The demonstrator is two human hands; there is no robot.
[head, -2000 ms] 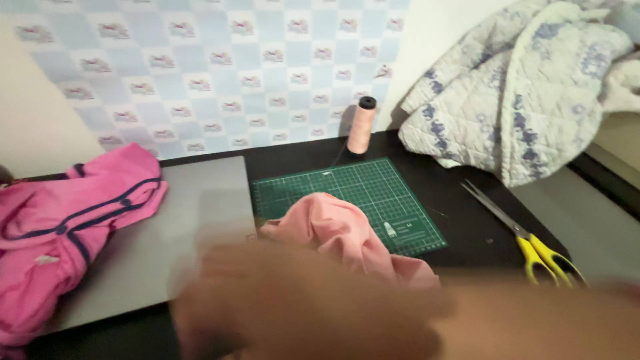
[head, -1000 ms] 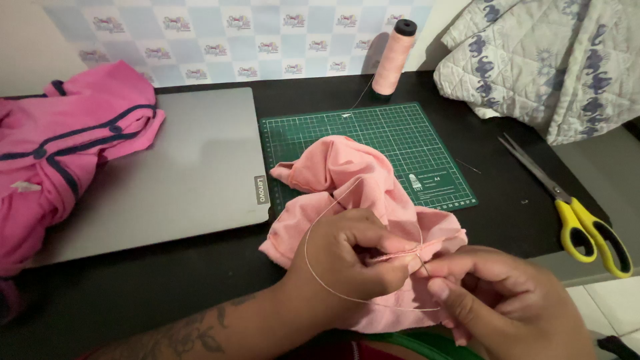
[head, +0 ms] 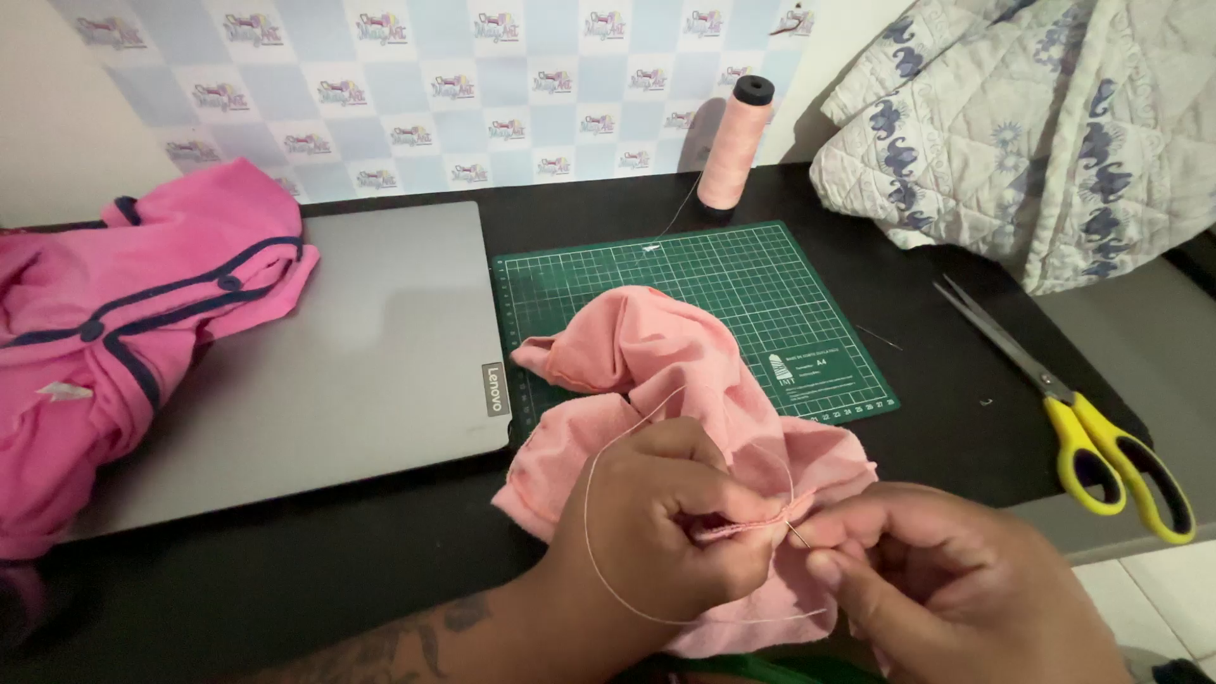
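Observation:
My left hand (head: 665, 522) pinches a seam edge of the pink fabric garment (head: 655, 351) between thumb and forefinger. Just right of that pinch, my right hand (head: 940, 570) has thumb and forefinger at a thin sewing needle (head: 797, 534), whose tip end meets the seam. A pale thread (head: 591, 532) loops across the back of my left hand and over the cloth. The garment lies bunched, partly over a green cutting mat (head: 760, 285). Behind the mat stands a spool of pink thread (head: 735, 147), a strand trailing from its base.
Yellow-handled scissors (head: 1073, 408) lie at the right, blades slightly apart. A closed grey laptop (head: 380, 380) is at left, under part of a bright pink garment with navy trim (head: 190, 247). A quilted cloth (head: 997, 142) is heaped at back right. Another thin needle-like item (head: 879, 337) lies beside the mat.
Two seconds ago a blurred arm and hand crossed in front of the pink cloth. One second ago both hands were at the seam, much as now; the thread loop has shifted slightly.

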